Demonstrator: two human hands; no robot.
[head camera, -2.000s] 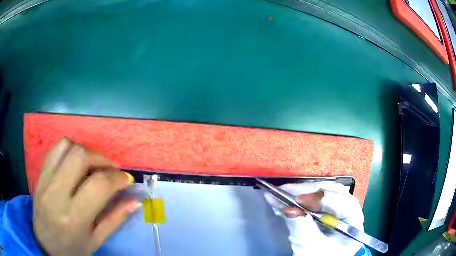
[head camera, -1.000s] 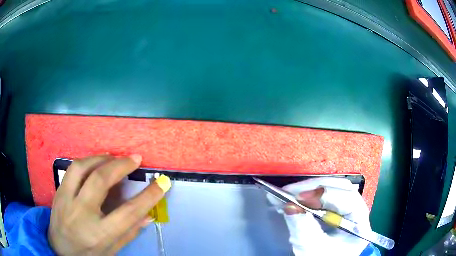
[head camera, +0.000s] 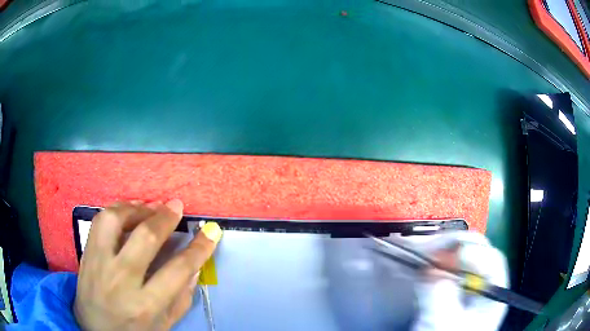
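The backlight unit (head camera: 278, 278), a pale sheet in a thin black frame, lies on the red foam pad (head camera: 259, 184). My bare left hand (head camera: 139, 265) rests on its upper left, a yellow finger cot (head camera: 211, 231) on one fingertip touching the frame edge. The yellow tape (head camera: 209, 271) is partly hidden under that finger, with a thin pale lead (head camera: 207, 309) below it. My white-gloved right hand (head camera: 462, 278) is blurred and holds metal tweezers (head camera: 414, 260), their tips near the top edge. The unit's bottom is cut off by the picture.
A green mat (head camera: 259, 77) lies beyond the pad. A glossy black panel (head camera: 550, 194) lies at the right, with a white strip (head camera: 580, 258) at the picture's edge. Another red-padded unit (head camera: 557, 29) is at the top right. A dark object shows at the far left.
My left hand has moved right, and its finger-cot tip now presses on the frame edge above the tape. My right hand and tweezers have moved right along the top edge.
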